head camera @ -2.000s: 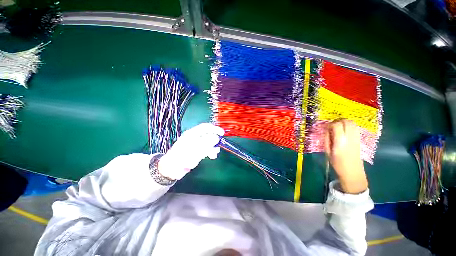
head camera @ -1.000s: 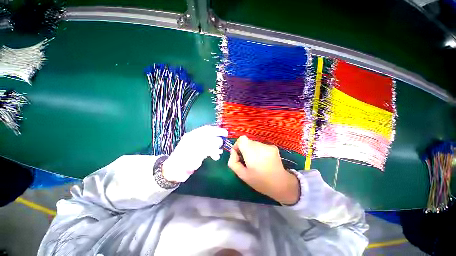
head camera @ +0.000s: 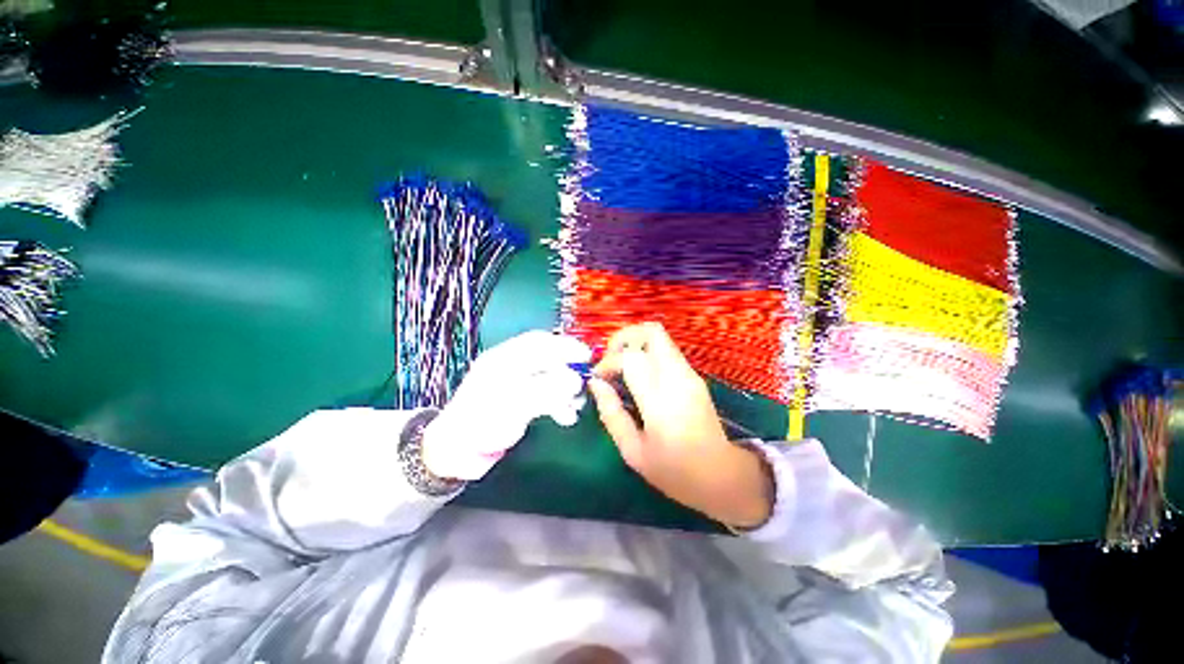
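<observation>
My left hand (head camera: pixel 513 396), in a white glove, is closed on a small blue connector housing (head camera: pixel 580 370) at the fingertips. My bare right hand (head camera: pixel 662 409) meets it from the right, with thumb and forefinger pinched close beside the housing. What the right fingertips pinch is too small to tell. The strands of the held harness are mostly hidden behind my right hand. Red wires (head camera: pixel 682 318) lie just beyond both hands, below a band of purple wires (head camera: pixel 682 244) and a band of blue wires (head camera: pixel 688 162).
A yellow strip (head camera: pixel 814 260) divides off red, yellow (head camera: pixel 928 288) and pink wires (head camera: pixel 902 376). A harness pile (head camera: pixel 442 292) lies left, another harness bundle (head camera: pixel 1140 448) far right. White wires (head camera: pixel 59 166) lie far left. A metal rail (head camera: pixel 325 52) edges the green table (head camera: pixel 234 260).
My right hand has come from the pink wires on the right to the housing in my left hand. Over the last second its fingers have shifted slightly up. My left hand keeps its hold.
</observation>
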